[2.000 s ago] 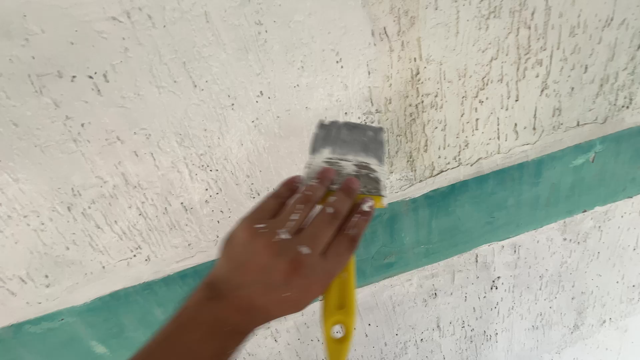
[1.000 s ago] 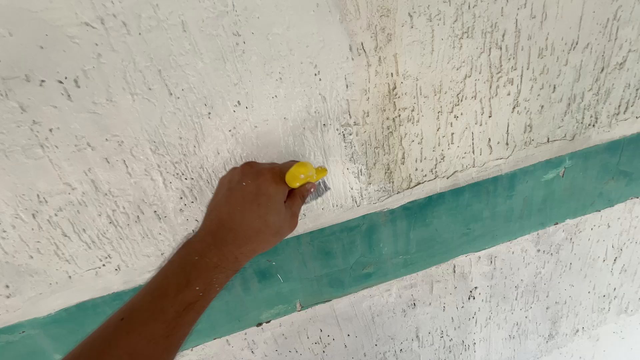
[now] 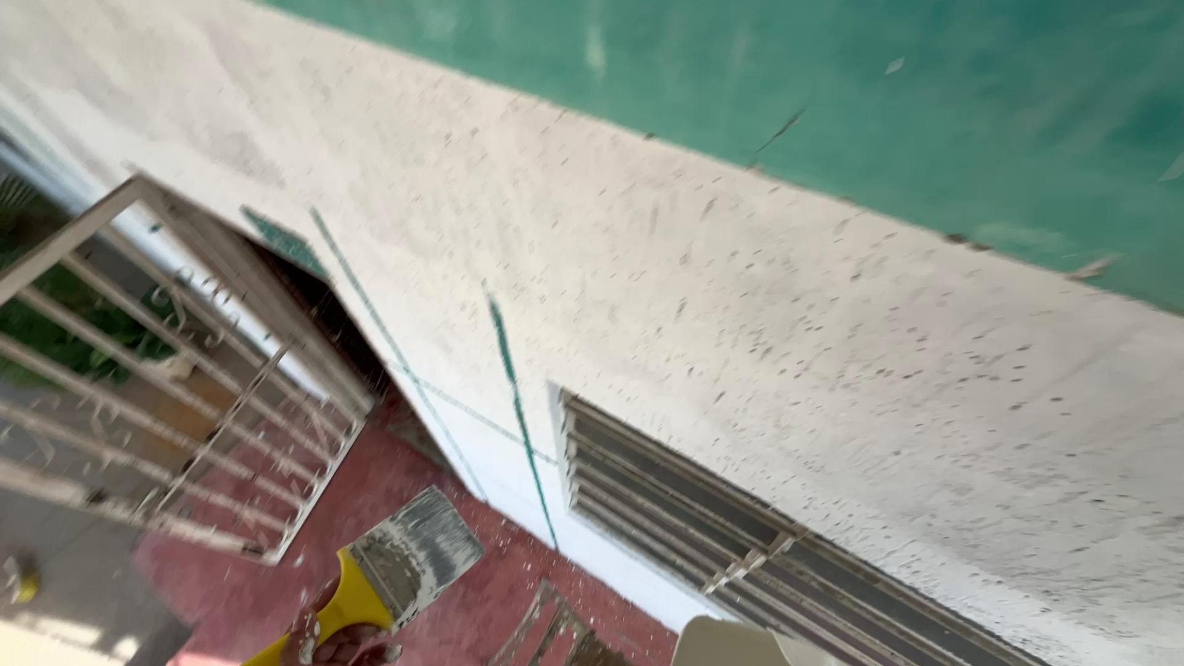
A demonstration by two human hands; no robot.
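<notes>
At the bottom left, my left hand (image 3: 342, 645) is closed around the yellow handle of a wide paintbrush (image 3: 416, 550). The brush points up and to the right, its dark bristles coated with whitish paint; only my paint-spotted fingers show, the rest being cut off by the lower edge. My right hand is out of view. Across the picture runs the rough whitish wall (image 3: 647, 277), with a green painted band (image 3: 832, 102) along its upper part. The rim of a beige container (image 3: 731, 643) shows at the bottom, right of the brush; its contents are hidden.
An open metal gate (image 3: 69, 242) with bars and scrollwork is at left, by a dark doorway. A louvred window (image 3: 684, 499) is set low in the wall. Far below lies a red floor (image 3: 370, 481). Part of a paint-spattered frame (image 3: 555, 638), perhaps a ladder, shows near the container.
My left hand and the brush, at the wall above the green band one second ago, are now away from it at the bottom left. The view has swung far downward.
</notes>
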